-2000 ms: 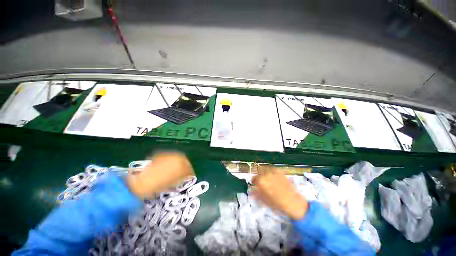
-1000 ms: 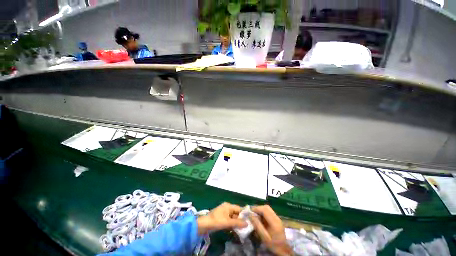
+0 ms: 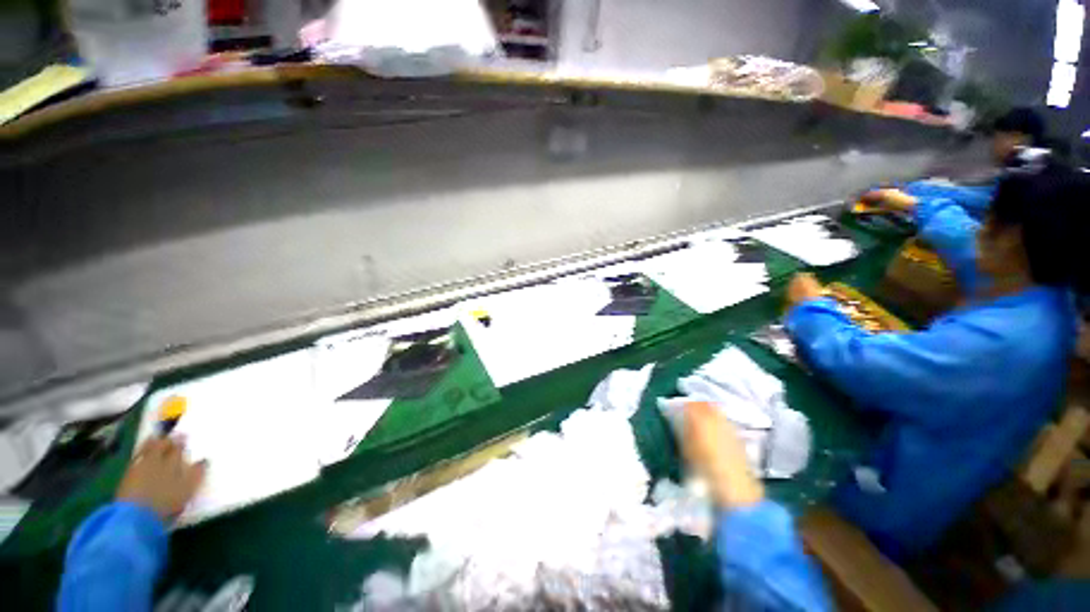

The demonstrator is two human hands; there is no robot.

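My left hand (image 3: 161, 481) is at the left, on the lower left part of a white panel (image 3: 249, 418) with a yellow-and-black mark; its fingers look spread. My right hand (image 3: 715, 452) is on a smaller pile of whitish bagged accessories (image 3: 783, 436) right of centre; it is blurred and its fingertips are hard to make out. A large heap of whitish bagged accessories (image 3: 544, 502) lies between my hands, over a tan-gold tray edge (image 3: 436, 478). Some coiled white cables (image 3: 227, 594) show at the bottom left edge.
A row of green-and-white tablet boxes (image 3: 436, 401) runs along the back, below a grey partition (image 3: 359, 227). Two people in blue smocks work at the right, by a yellow parts box (image 3: 863, 308). A brown carton (image 3: 867, 568) stands at the lower right.
The view has swung right. My hands, together on a small white packet one second ago, are now far apart, left on the panel, right at the smaller pile.
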